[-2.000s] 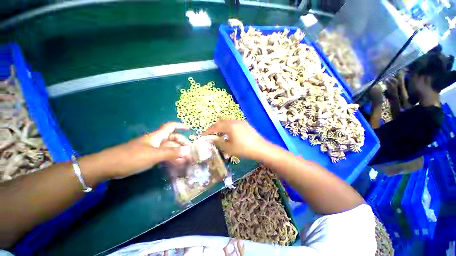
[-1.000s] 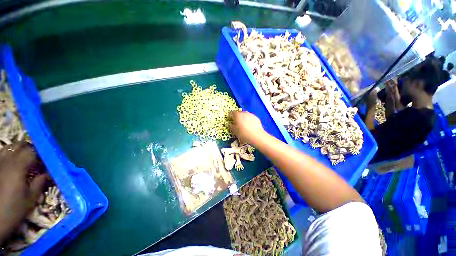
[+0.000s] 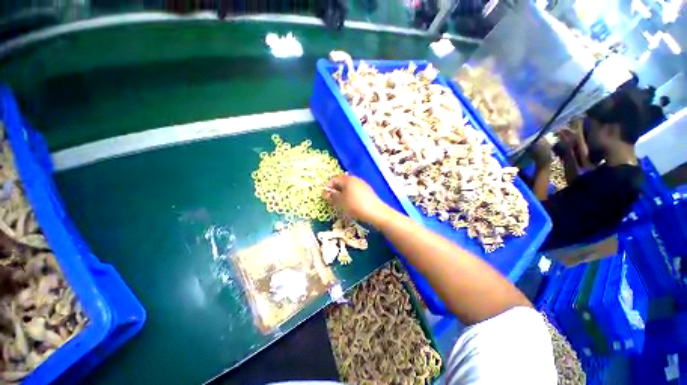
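My right hand (image 3: pixel 348 197) is at the right edge of the heap of yellow-green rings (image 3: pixel 292 179) on the green bench. Its fingertips are bent down at the rings; whether they hold one is too small to tell. A few tan toy limbs (image 3: pixel 345 239) lie on the bench just below this hand. The brown pad (image 3: pixel 256 272) with a white lump (image 3: pixel 288 285) on it lies near the bench's front edge. My left hand is out of the picture.
A blue crate of tan limbs (image 3: pixel 45 289) stands at the left. A long blue tray (image 3: pixel 343 137) heaped with clawed limbs is beyond my right forearm. A bin of tan limbs (image 3: pixel 383 325) sits below the bench edge. A person in black (image 3: pixel 595 197) is at the right, near stacked blue crates (image 3: pixel 595 301).
Two seconds ago both hands were together above the pad. My left hand then reached into the left crate and is now out of view. My right hand moved to the rings and remains there.
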